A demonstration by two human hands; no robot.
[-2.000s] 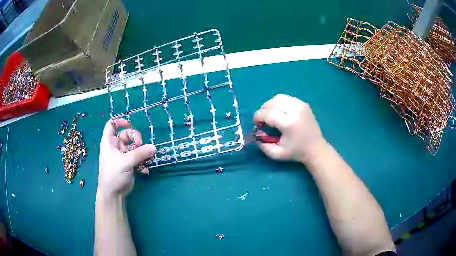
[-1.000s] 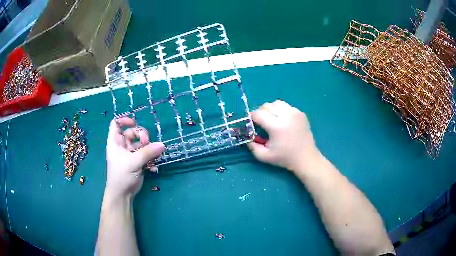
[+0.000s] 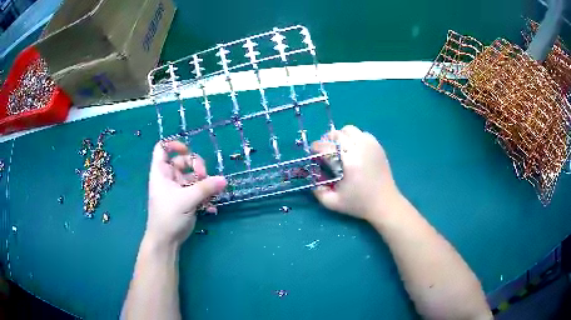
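Observation:
A silvery sprue frame (image 3: pixel 238 119) is held tilted above the green bench. Its upper grid shows open bars; small parts line its lower strip. My left hand (image 3: pixel 178 190) grips its lower left corner. My right hand (image 3: pixel 354 172) is at its lower right corner, closed around side cutters (image 3: pixel 324 185); only a bit of red handle and dark metal shows, and the jaws are hard to make out. A pile of loose parts (image 3: pixel 97 181) lies at left on the bench. A few single parts, one a small part (image 3: pixel 282 292), lie below the frame.
A red tray (image 3: pixel 59 107) of loose parts and an open cardboard box (image 3: pixel 119 75) stand at upper left. A tangled stack of coppery empty runners (image 3: pixel 519 94) lies at right. A white strip (image 3: pixel 382 70) crosses the green bench (image 3: pixel 388 269).
The frame and my left hand have shifted right. My right hand has moved in from beside the frame to its lower right corner. A small part has appeared on the bench below my left hand.

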